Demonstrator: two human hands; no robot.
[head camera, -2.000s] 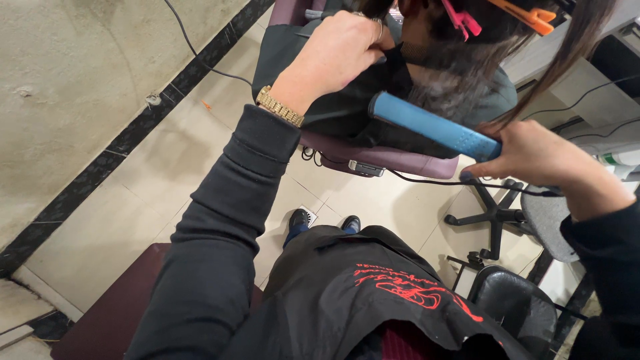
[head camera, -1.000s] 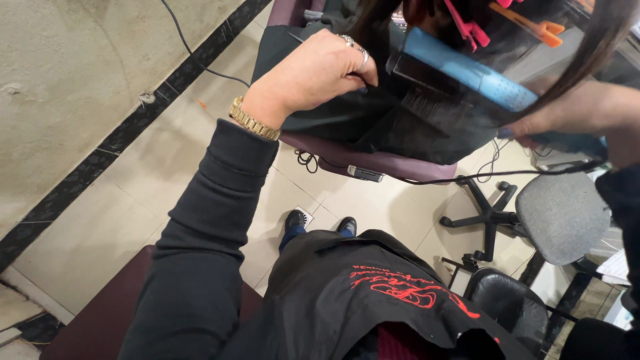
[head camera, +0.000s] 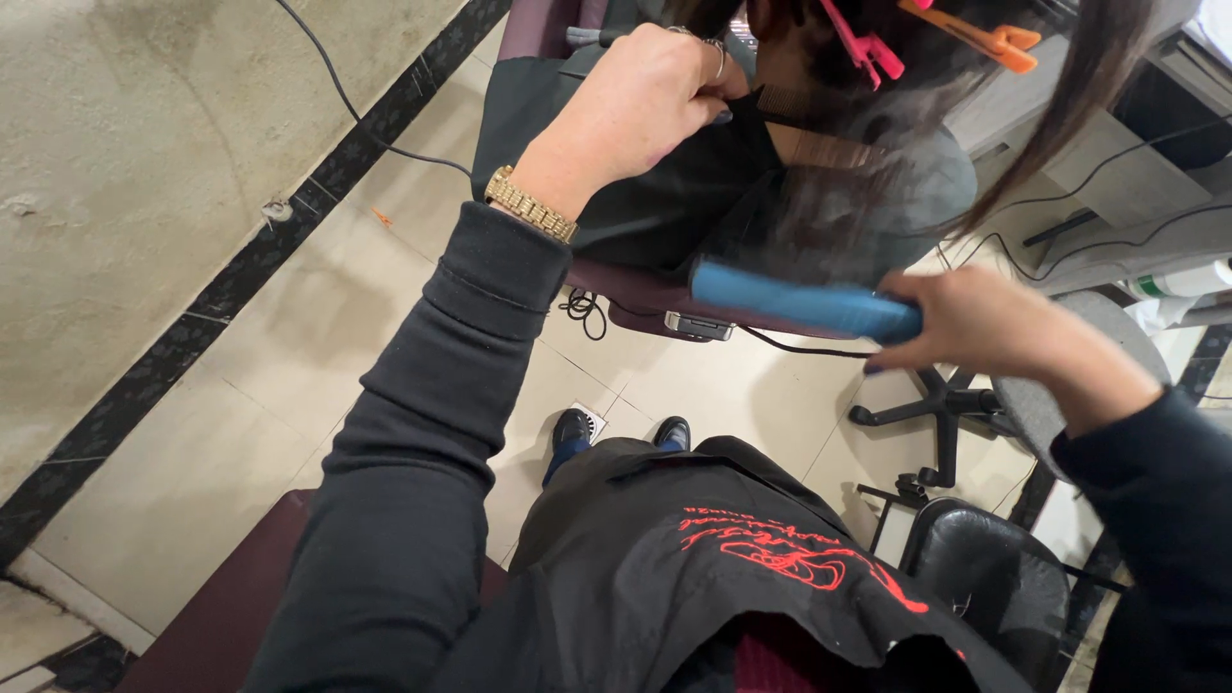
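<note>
My right hand (head camera: 982, 322) grips a blue hair straightener (head camera: 804, 300), blurred, just outside the chair's back edge. A seated person's dark hair (head camera: 924, 58) is held up partly by a pink hair clip (head camera: 871, 48) and an orange hair clip (head camera: 982, 37). Vapour hangs around the lower strands. My left hand (head camera: 654, 101), with rings and a gold-coloured watch, is closed at the dark cape (head camera: 654, 212) near the neck. A toothed comb (head camera: 784, 101) shows just right of its fingers; whether they hold its handle is hidden.
The purple salon chair (head camera: 760, 313) stands ahead, with a black cord (head camera: 808, 348) running along it. At right are a grey wheeled stool (head camera: 1049, 385) and a black padded seat (head camera: 991, 568). A rough wall (head camera: 144, 173) borders the left. A maroon surface (head camera: 231, 597) lies lower left.
The straightener has moved away from the hair, toward me, since one second ago, my right hand with it. My left hand remains near the neck.
</note>
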